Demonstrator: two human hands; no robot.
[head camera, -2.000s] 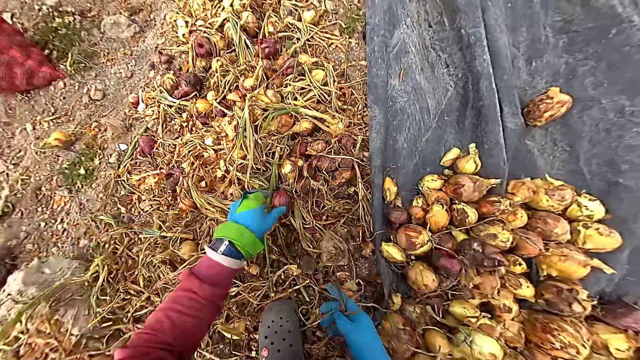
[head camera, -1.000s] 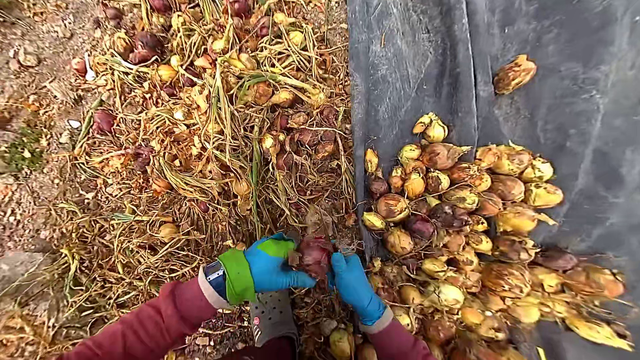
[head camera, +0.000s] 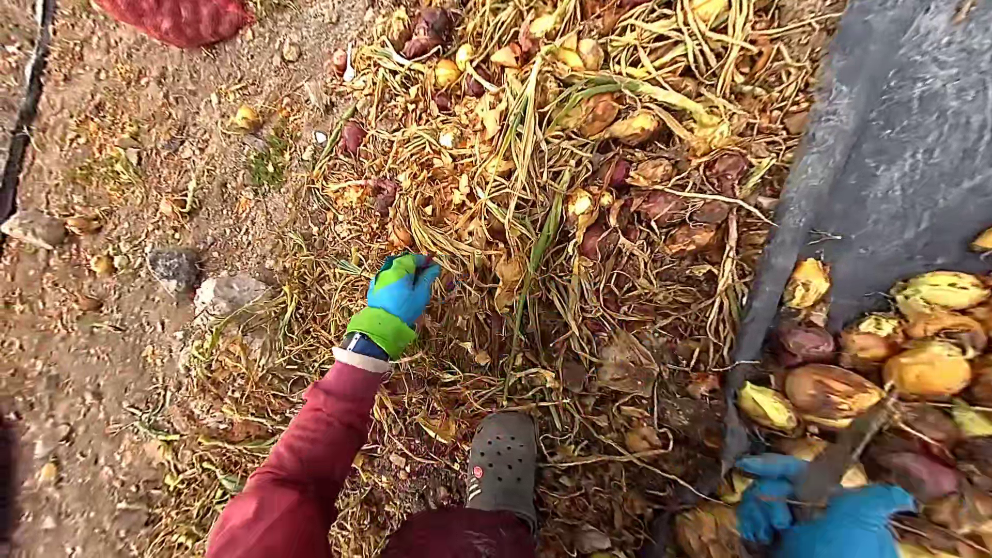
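Note:
My left hand (head camera: 403, 291), in a blue and green glove, reaches down at the left part of a heap of dry onion tops (head camera: 535, 147). Its fingers are curled, and what lies under them is hidden. Low at the right, my blue-gloved right hand (head camera: 810, 508) is over trimmed onions (head camera: 833, 395) on a dark sheet (head camera: 876, 147). A dark, blurred, narrow object (head camera: 829, 469) sticks up between its thumb and fingers; its kind cannot be told. Red onions (head camera: 353, 137) and yellow onions (head camera: 447, 73) lie among the dry tops.
A grey clog (head camera: 502, 465) on my foot stands at the bottom middle. Stones (head camera: 229, 294) lie on bare soil to the left. A red mesh sack (head camera: 182, 15) is at the top left. The sheet's raised edge (head camera: 763, 287) runs between the heap and the trimmed onions.
My hands were together at a red onion one second ago; now they are far apart, left over the dry tops, right over the trimmed onions. That onion is no longer seen between them. The view has shifted left.

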